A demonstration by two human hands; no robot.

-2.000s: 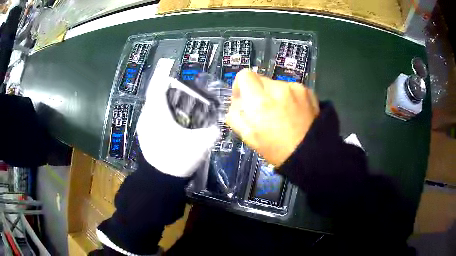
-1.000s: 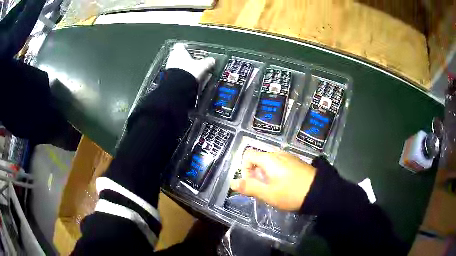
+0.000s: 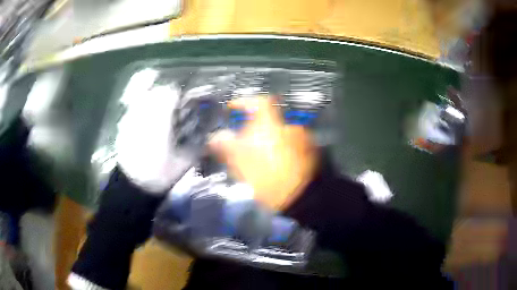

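Note:
The frame is strongly blurred. The clear blister tray (image 3: 116,122) lies on the dark green bench, with dark handheld devices (image 3: 300,117) showing blue patches in its back row. My left hand (image 3: 148,133), in a white glove, is over the tray's left part, next to a dark blurred shape. My bare right hand (image 3: 266,150) is over the middle of the tray, to the right of that shape. Whether either hand holds anything cannot be told. The front row is smeared and partly hidden by my hands and sleeves.
A white bottle with an orange-red mark (image 3: 433,126) stands at the bench's right. A small white wad (image 3: 375,187) lies right of my sleeve. A brown board (image 3: 306,20) is behind the bench. Another person's dark sleeve (image 3: 25,164) is at the left edge.
Since one second ago my left hand has come back from the tray's far left corner towards my right hand. My right hand has moved up from the front row. The view has shifted and blurred.

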